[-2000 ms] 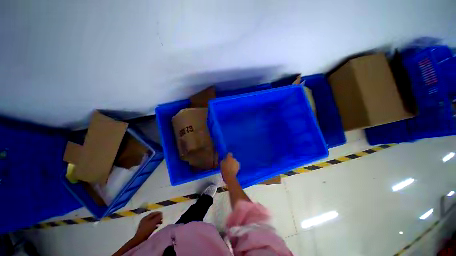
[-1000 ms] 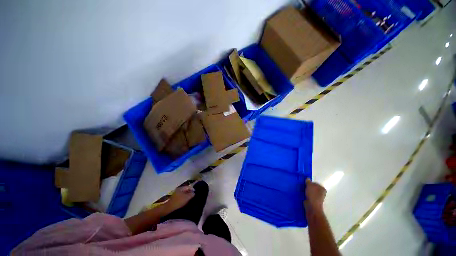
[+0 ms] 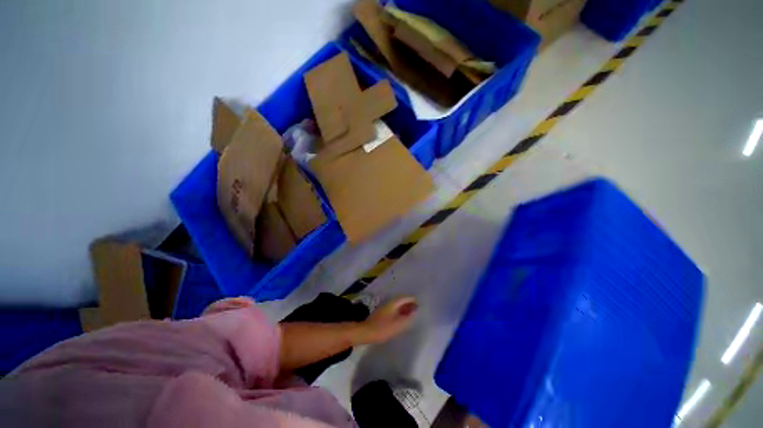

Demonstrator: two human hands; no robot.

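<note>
A large blue crate (image 3: pixel 577 309) fills the lower right of the view, tilted, close to the camera, with its outer faces showing. Its inside is hidden. My left hand (image 3: pixel 389 320) is in the lower middle, left of the crate and apart from it, with nothing in it. My right hand is not clearly seen; only a small skin-coloured patch shows at the crate's lower left edge, at the bottom of the picture. Its grip is hidden.
Along the wall a blue crate of cardboard scraps (image 3: pixel 197 226) touches other crates, one with paper and cardboard (image 3: pixel 485 113). A cardboard flap (image 3: pixel 376 188) overhangs towards the yellow-black floor line (image 3: pixel 485 178). My dark-clad legs and shoes are below.
The blue crate has come closer, looks larger and has turned, and has shifted right. My left hand has moved right. The wall crates have shifted up in view.
</note>
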